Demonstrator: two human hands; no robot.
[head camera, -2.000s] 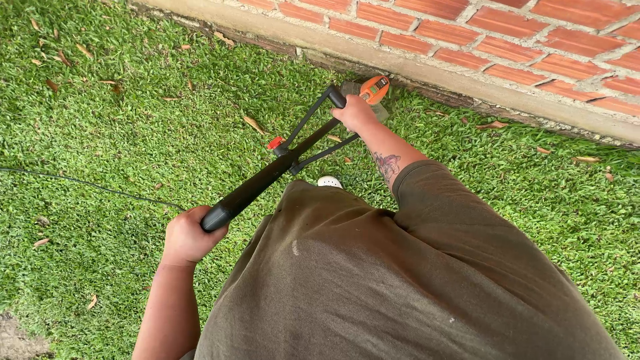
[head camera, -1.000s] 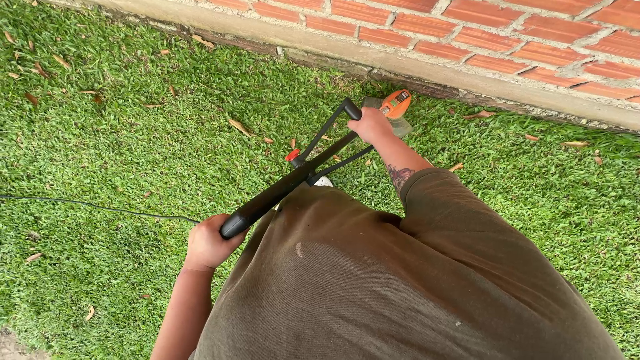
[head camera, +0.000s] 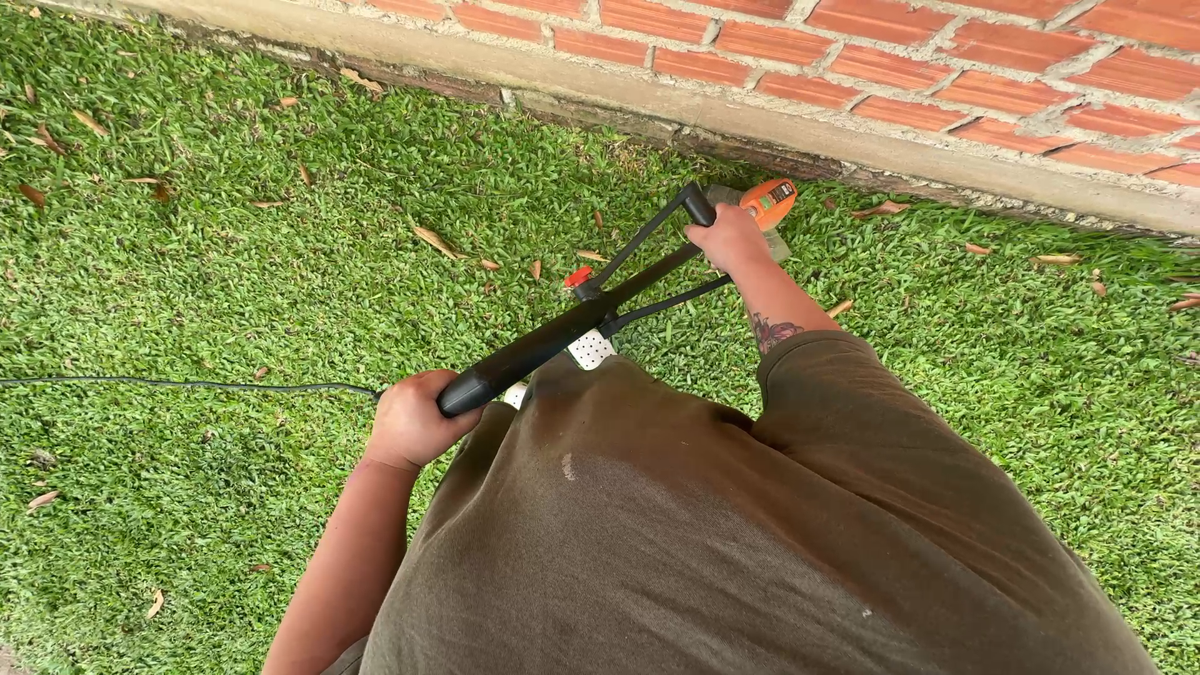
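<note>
An electric string trimmer (head camera: 534, 349) with a black shaft slants from my waist out toward the wall. Around its rear end my left hand (head camera: 417, 419) is closed. My right hand (head camera: 731, 241) grips the crossbar of the black loop handle, which joins the shaft at a red knob (head camera: 578, 277). The orange trimmer head (head camera: 770, 202) with its translucent guard (head camera: 777, 246) is low by the foot of the wall, partly behind my right hand. A dark power cord (head camera: 187, 383) runs left over the grass from near my left hand.
A brick wall (head camera: 797, 47) on a concrete footing (head camera: 600, 89) crosses the top and right. Grass (head camera: 234, 309) with scattered dry leaves (head camera: 436, 242) lies below it. A white shoe with dark holes (head camera: 592, 349) shows under the shaft, with part of another beside it.
Both hands keep their hold on the trimmer. Its head has shifted right along the wall's foot. More of the white footwear shows now. The view has moved somewhat.
</note>
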